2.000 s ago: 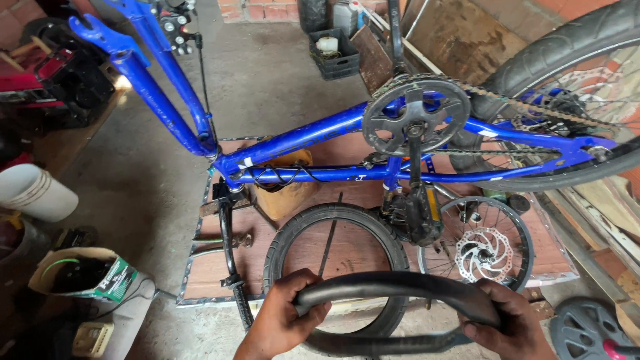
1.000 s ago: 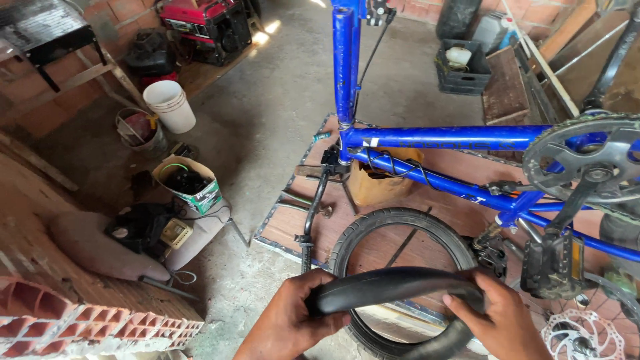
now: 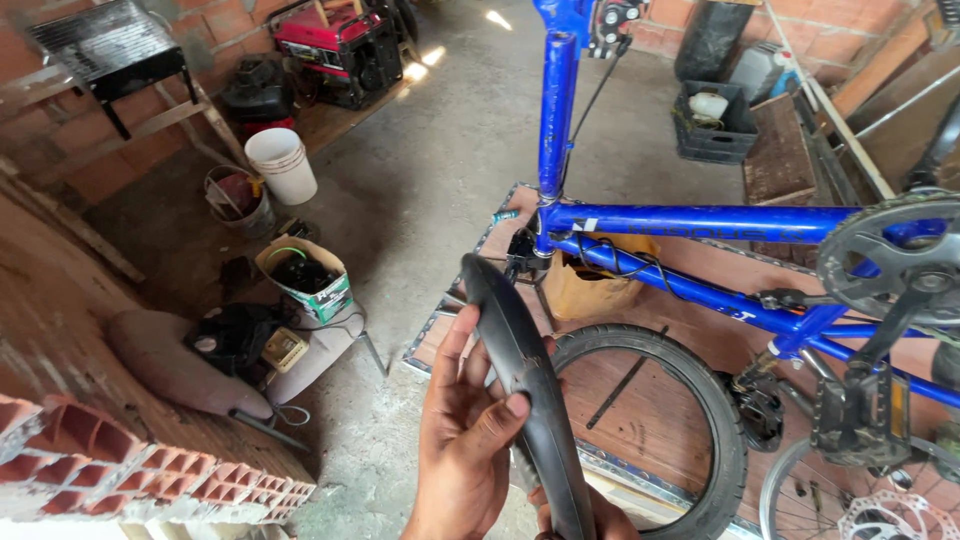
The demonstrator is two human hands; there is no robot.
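Note:
A black rubber inner tube (image 3: pixel 525 360), partly inflated, runs upright in front of me. My left hand (image 3: pixel 469 435) grips its middle, the thumb pressed on the near face and the fingers spread behind. Lower down, at the bottom edge, my right hand (image 3: pixel 592 517) is closed round the tube, partly cut off by the frame. Behind it a bicycle tire (image 3: pixel 731 420) lies on a reddish board. The blue bicycle frame (image 3: pixel 697 221) stands over the board, with its crankset (image 3: pixel 900 262) at the right. A spoked wheel with a disc rotor (image 3: pixel 889 517) shows at bottom right.
On the left, a padded chair (image 3: pixel 187 367) bears an open cardboard box (image 3: pixel 337 296). Beyond are a white bucket (image 3: pixel 289 172), a red generator (image 3: pixel 330 45) and a metal grill (image 3: pixel 105 45). A black crate (image 3: pixel 712 139) stands at upper right. Hollow bricks (image 3: pixel 150 480) edge the lower left.
The tube, earlier held crosswise between both hands, now points upward. My right hand has moved down and toward my left. The view has swung left.

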